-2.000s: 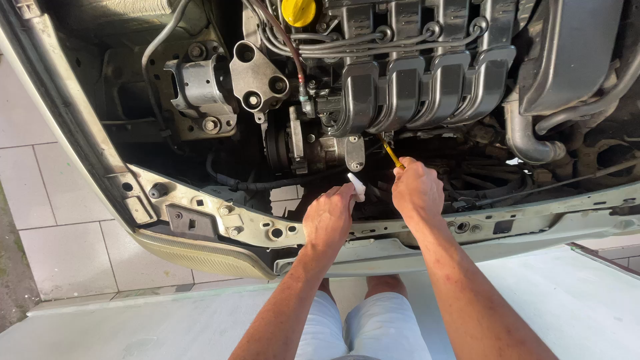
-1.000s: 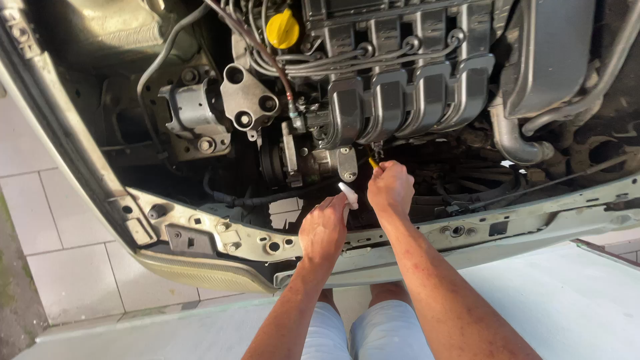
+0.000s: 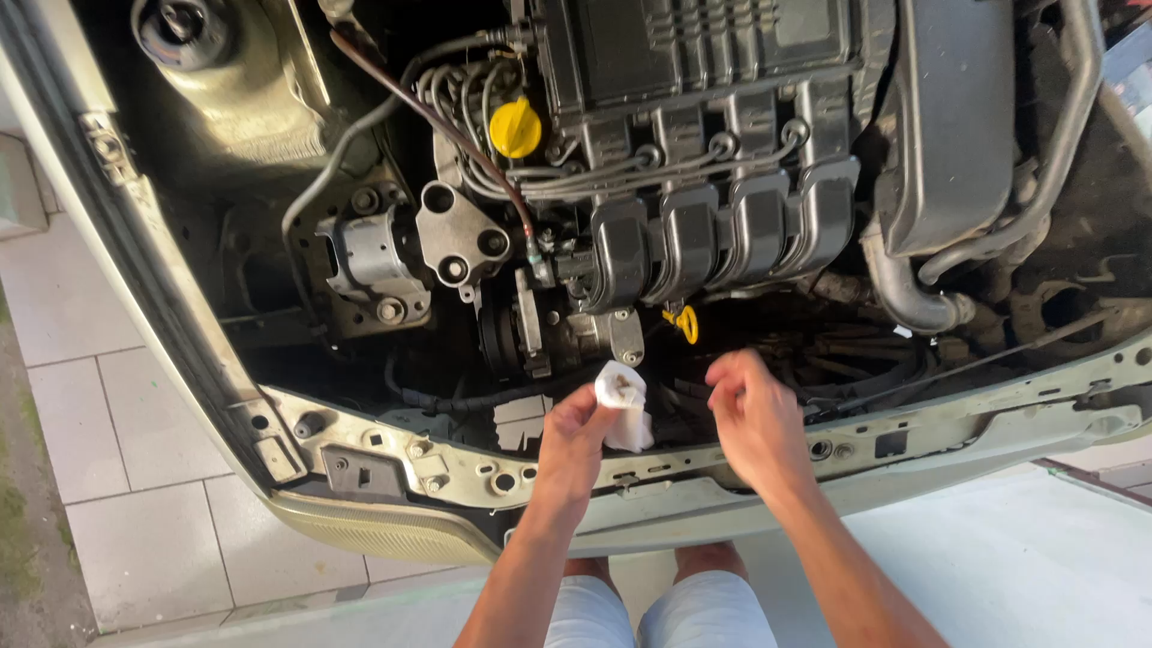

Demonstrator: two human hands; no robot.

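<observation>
My left hand (image 3: pixel 576 432) pinches a folded white paper wipe (image 3: pixel 623 405) with dark stains, held above the front edge of the engine bay. My right hand (image 3: pixel 754 409) hangs to the right of the wipe, fingers curled and somewhat blurred; nothing shows in it. Just above and left of its fingertips is the yellow ring handle of the engine oil dipstick (image 3: pixel 687 324), seated below the black intake manifold runners (image 3: pixel 688 238) and touched by neither hand. Farther up and left sits the yellow oil filler cap (image 3: pixel 515 128).
The front metal crossmember (image 3: pixel 666 466) runs under both wrists, with the headlight (image 3: pixel 387 526) at left. A metal engine mount bracket (image 3: pixel 461 236) and grey hoses lie left of the manifold. At right are a black air duct (image 3: pixel 954 117) and a bent pipe (image 3: pixel 918 301).
My right hand has let go of the yellow dipstick handle and drawn back to the right. The handle now shows whole. My left hand still holds the wipe, its stained face now in view.
</observation>
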